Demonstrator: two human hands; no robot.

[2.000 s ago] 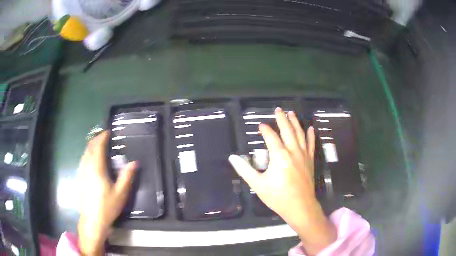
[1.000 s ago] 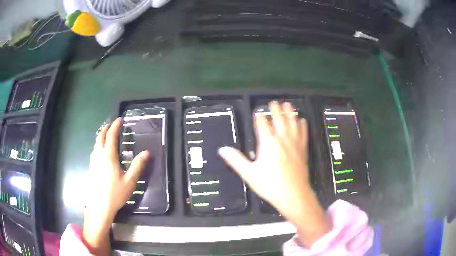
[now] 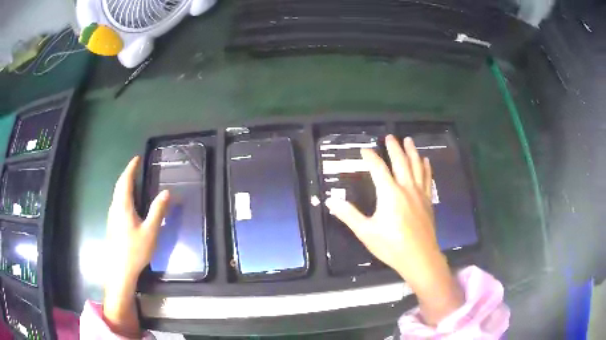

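Note:
A black four-slot tray (image 3: 218,199) lies on the green mat with a phone in each pocket. The leftmost phone (image 3: 179,199) and the second phone (image 3: 266,199) show dark screens turning blue toward the near end. The third phone (image 3: 339,246) shows a black screen with white lines. The rightmost phone (image 3: 458,219) is blue at its near end and partly hidden by my right hand. My left hand (image 3: 136,232) is at the leftmost phone's left edge, thumb over its screen, fingers apart. My right hand (image 3: 402,219) is spread over the third and fourth phones, holding nothing.
Neighbouring trays with phones stand at the left edge (image 3: 50,186). A white strip (image 3: 266,304) lies along the tray's near edge. A white fan (image 3: 143,16) with a yellow ornament (image 3: 103,40), a thin dark stick (image 3: 133,78), stacked black trays (image 3: 359,33) and a pale piece (image 3: 473,40) are beyond.
Three screens have gone from text lines to a plain dark-to-blue display. The third phone still shows white lines. My right hand has shifted right toward the fourth phone.

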